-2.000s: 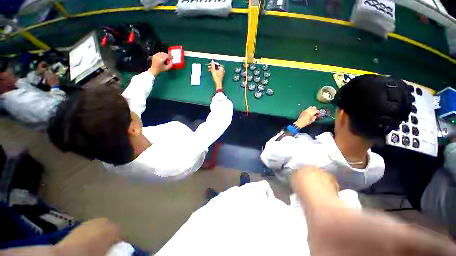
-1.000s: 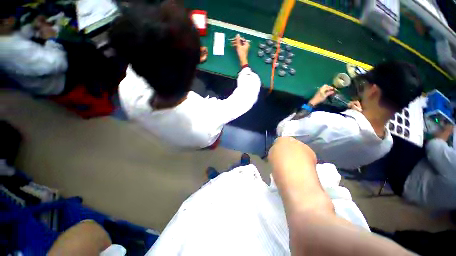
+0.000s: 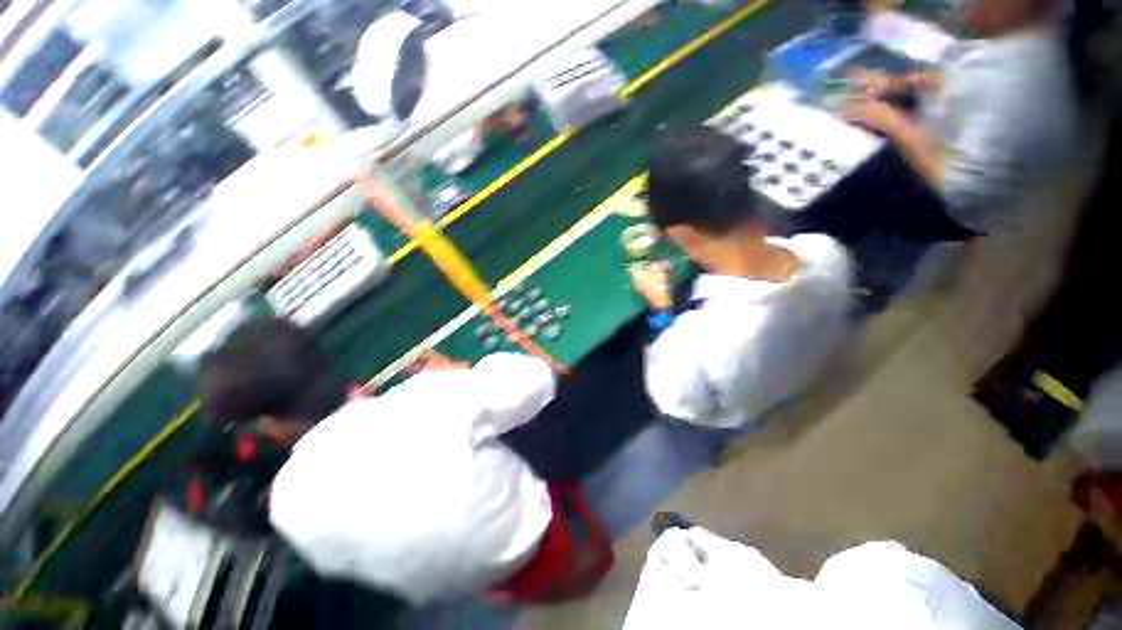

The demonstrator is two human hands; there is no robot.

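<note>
Neither of my hands shows in the frame; only my white coat (image 3: 763, 591) is visible at the bottom. Nearest in front of me, a seated person in a white coat (image 3: 412, 474) leans over the green bench (image 3: 603, 277). A group of small round modules (image 3: 523, 316) lies on the bench beside an orange-yellow post. A second seated person in a white coat (image 3: 751, 332) has a hand by a small round tin (image 3: 640, 240). The picture is blurred and tilted, so small parts cannot be told.
A white tray of dark round parts (image 3: 794, 148) lies at the upper right beside another worker (image 3: 1003, 135). A red stool (image 3: 566, 548) is under the nearest person. The yellow-orange post (image 3: 449, 261) crosses the bench edge. White trays (image 3: 326, 273) stand along the green conveyor.
The view has swung and tilted, bringing the tray of round parts and the far side of the line into sight. My hands and forearms have left the picture.
</note>
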